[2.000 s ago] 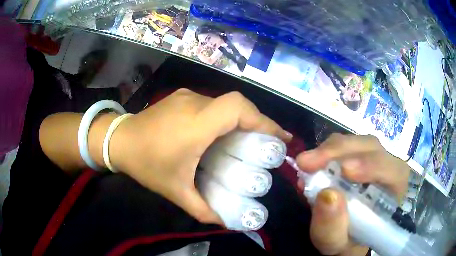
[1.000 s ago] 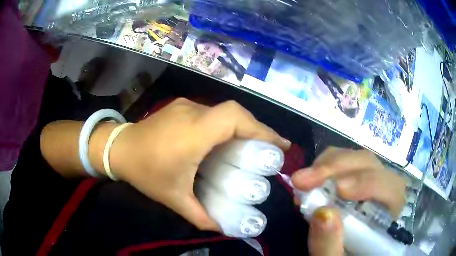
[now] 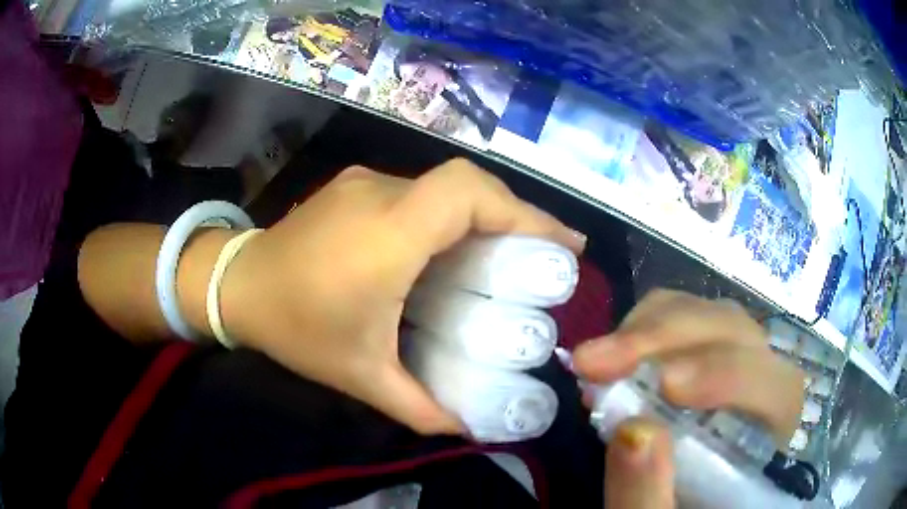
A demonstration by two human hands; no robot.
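Observation:
My left hand holds three white plastic housings stacked side by side, their oval ends facing right. My right hand holds a translucent whitish dispenser with a small black part at its rear. The dispenser's thin pale needle tip points left and is close to the end of the middle housing. I cannot tell if it touches. The housings are held over my lap. The fingers of my left hand hide the housings' far ends.
A table covered with photo sheets runs diagonally above my hands. A blue tray with shiny clear plastic lies on it. White pieces in clear trays show at the right. Purple cloth is at the left edge.
The needle tip was by the top housing's end and is now lower, by the middle one. The housings rose slightly in view since one second ago. Both hands kept their hold.

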